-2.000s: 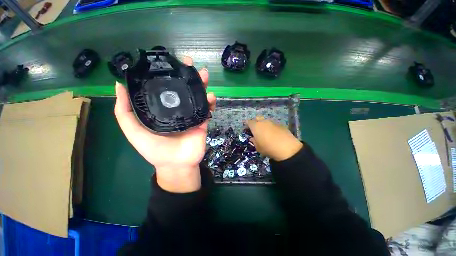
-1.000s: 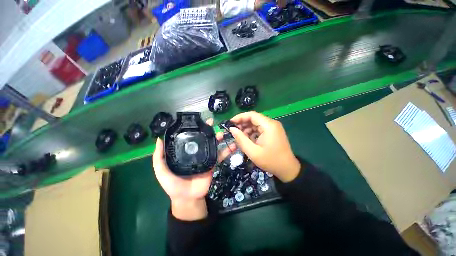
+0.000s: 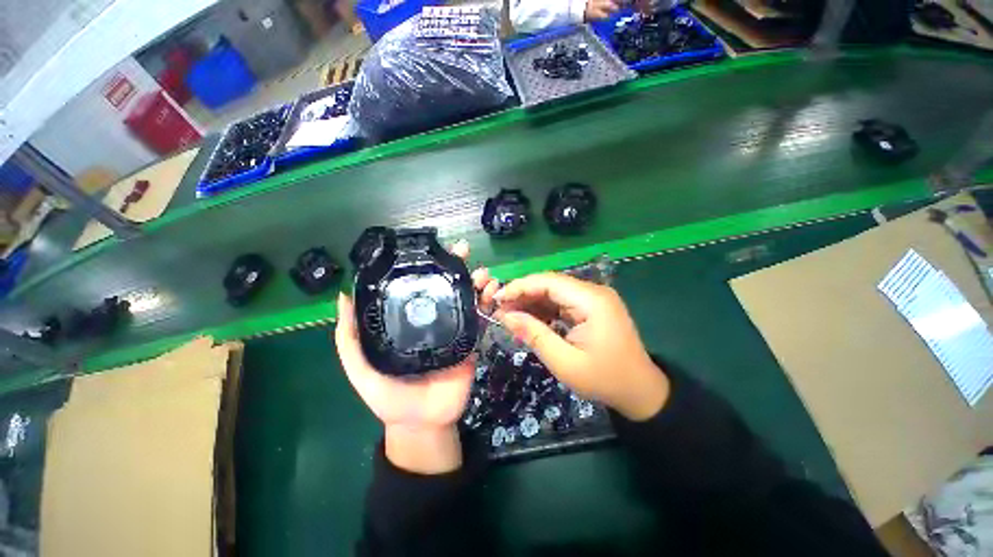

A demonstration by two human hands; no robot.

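Observation:
My left hand [image 3: 412,405] holds a glossy black housing [image 3: 415,316] from below, its hollow side up and a pale disc at its centre. My right hand [image 3: 588,343] is just right of the housing, thumb and forefinger pinched on a small part with a thin pale strip [image 3: 490,317]; most of the part is hidden by the fingers. The fingertips of both hands are close together at the housing's right edge. The parts tray [image 3: 555,444] below holds jumbled dark parts with silver-white round faces, partly covered by my right hand.
Black units [image 3: 571,208] stand spaced along the green conveyor belt [image 3: 697,152]. Cardboard sheets [image 3: 136,457] lie left; another cardboard [image 3: 806,337] lies right with a striped label sheet [image 3: 939,324]. Beyond the belt are a grey plastic bag [image 3: 430,76], blue trays [image 3: 242,147] and a person's hand [image 3: 600,9].
The view has tilted up and turned, showing more beyond the belt. My right hand has come up from the tray to the housing with a small part in its fingers.

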